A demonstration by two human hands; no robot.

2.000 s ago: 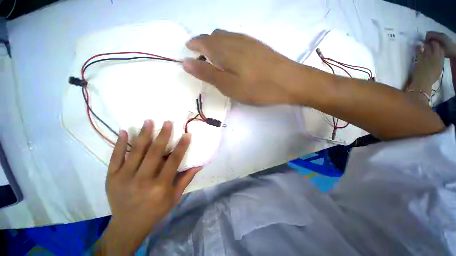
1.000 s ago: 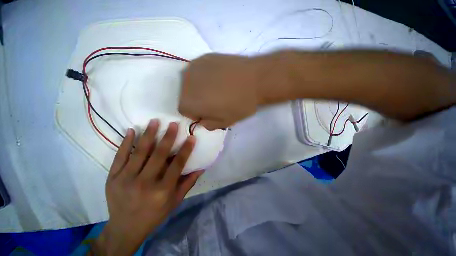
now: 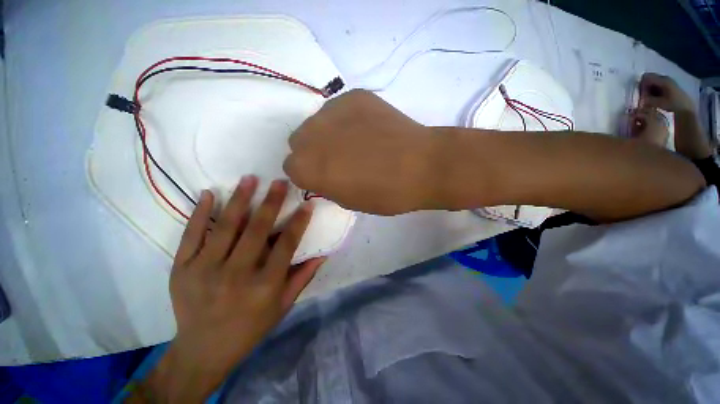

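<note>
A white plastic panel (image 3: 229, 28) lies flat on the bench. A red-and-black wire harness (image 3: 209, 63) loops over it, with a black connector (image 3: 121, 102) at the left edge and another black connector (image 3: 335, 86) at the upper right. My left hand (image 3: 241, 245) lies flat with spread fingers on the panel's lower edge, over the wires. My right hand (image 3: 351, 154) is curled over the panel's right side, above a short bit of red-black wire. Its fingertips are hidden, so what it holds cannot be seen.
A neighbouring wired panel (image 3: 513, 79) lies to the right, partly behind my right forearm. A thin white cable (image 3: 466, 50) loops on the bench (image 3: 410, 237) behind. Another person's hands (image 3: 654, 114) are at the far right.
My right hand has moved from the upper-right connector down to the panel's right side, uncovering that connector. My left hand has stayed nearly still. The view has shifted slightly.
</note>
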